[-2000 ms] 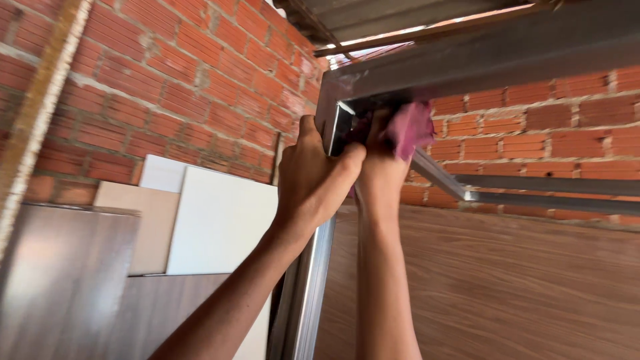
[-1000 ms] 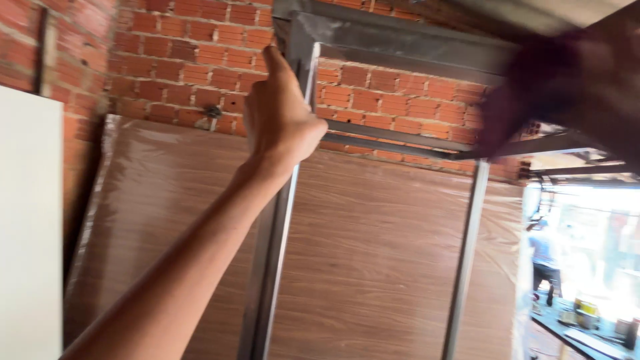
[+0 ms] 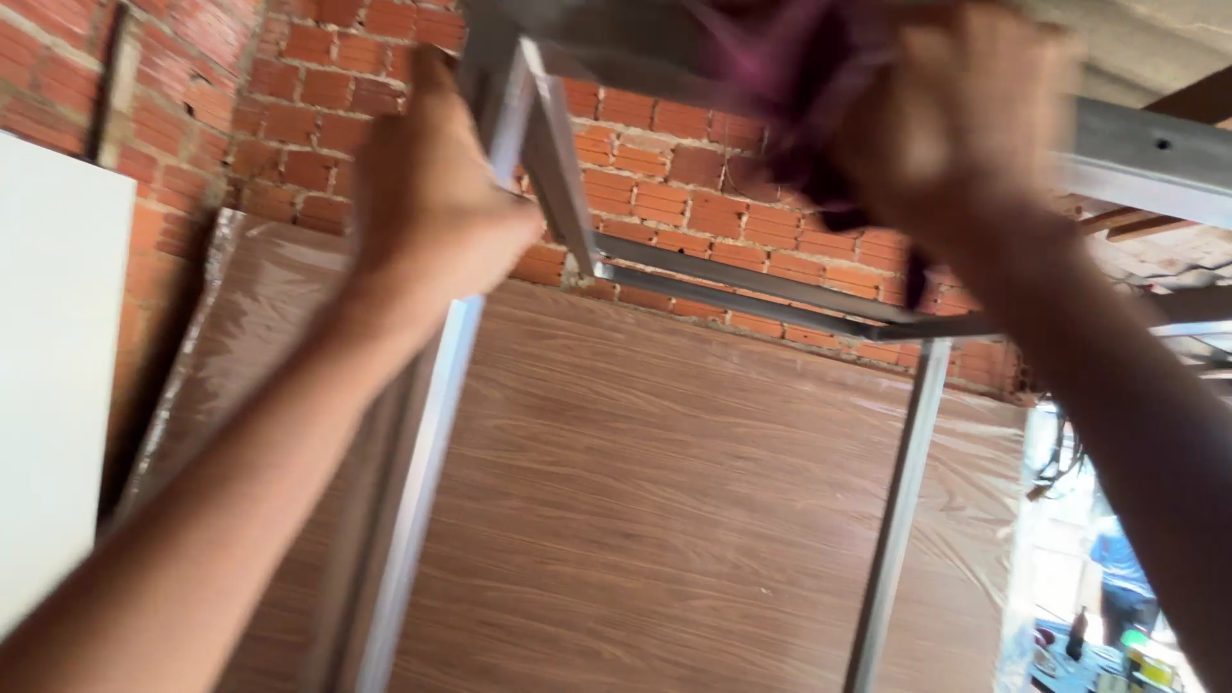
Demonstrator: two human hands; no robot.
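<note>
A metal frame of square tubing (image 3: pixel 1136 159) spans the top of the view, with an upright post (image 3: pixel 423 462) at its left corner. My left hand (image 3: pixel 433 202) grips that post just below the corner, thumb to the right. My right hand (image 3: pixel 962 115), blurred, holds a crumpled purple cloth (image 3: pixel 799 87) against the top bar. The cloth hides part of the bar, and its loose end hangs below my fingers. A thinner metal upright (image 3: pixel 900 520) stands farther right, joined at its top to the rear bars (image 3: pixel 751 289).
Behind the frame stands a large wood-grain panel (image 3: pixel 674 500) partly under plastic film, before a brick wall (image 3: pixel 674 192). A white board (image 3: pixel 58 356) leans at the left. At the lower right, a person in blue (image 3: pixel 1121 568) stands beyond a cluttered table (image 3: pixel 1078 664).
The view has swung right since the first frame. My right hand and the cloth have moved from the corner rightward along the top bar. My left hand has stayed on the post near the corner.
</note>
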